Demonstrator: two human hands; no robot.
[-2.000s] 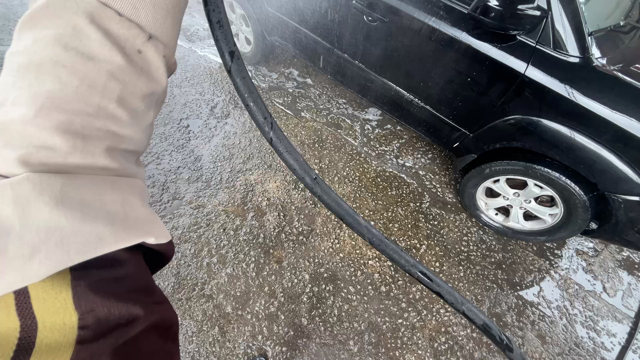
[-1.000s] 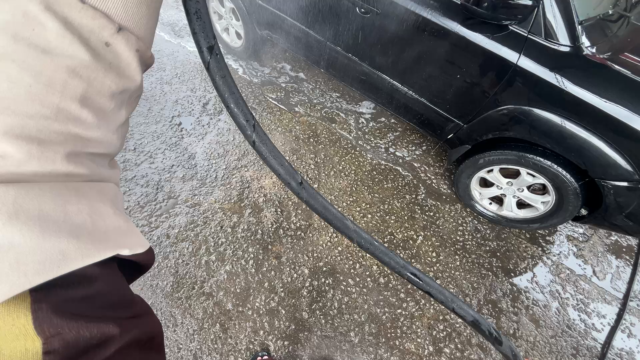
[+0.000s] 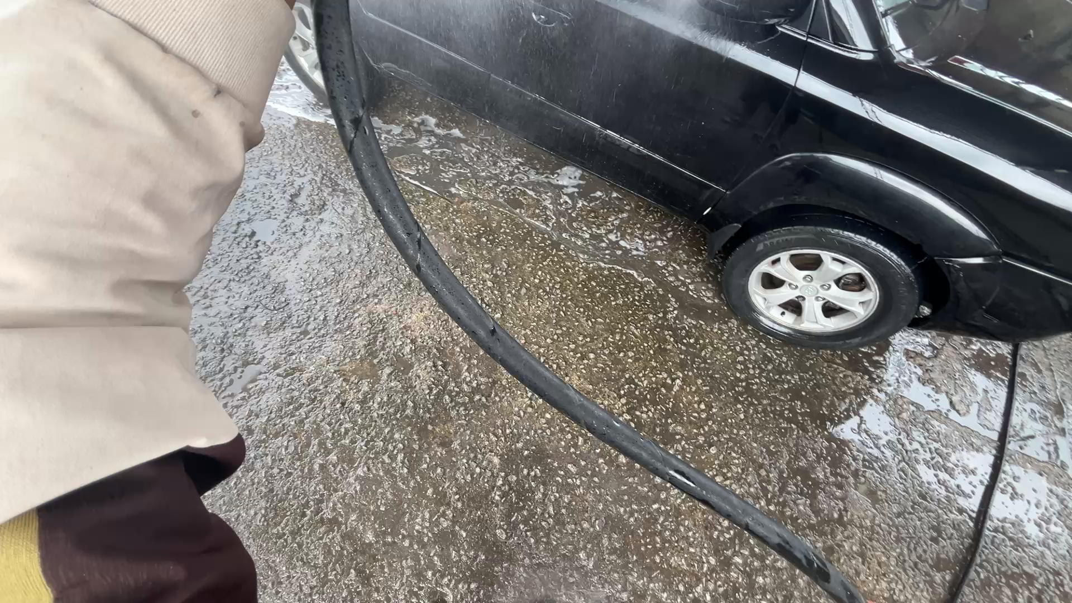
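Note:
A wet black hose (image 3: 502,347) hangs in a long curve from the top left down to the bottom edge, close to my body. A beige sleeve with a ribbed cuff (image 3: 226,42) reaches up the left side, and its hand lies past the top edge, near the hose's upper end. My hands are out of sight, so what they hold is hidden. Beyond the hose stands a black car (image 3: 586,84) with wet side panels. Fine spray drifts in front of its doors. Its nearer wheel (image 3: 812,289) has a silver alloy rim.
Wet, rough pavement (image 3: 435,469) lies between me and the car. Foamy water (image 3: 569,180) runs along the car's lower side. A thinner stretch of black hose or cable (image 3: 992,477) lies on the ground at the right, near puddles. Dark trousers (image 3: 142,536) show at the lower left.
The beige sleeve has shifted a little toward the left edge of the view. The hose keeps nearly the same curve, and spray now shows more plainly by the car doors.

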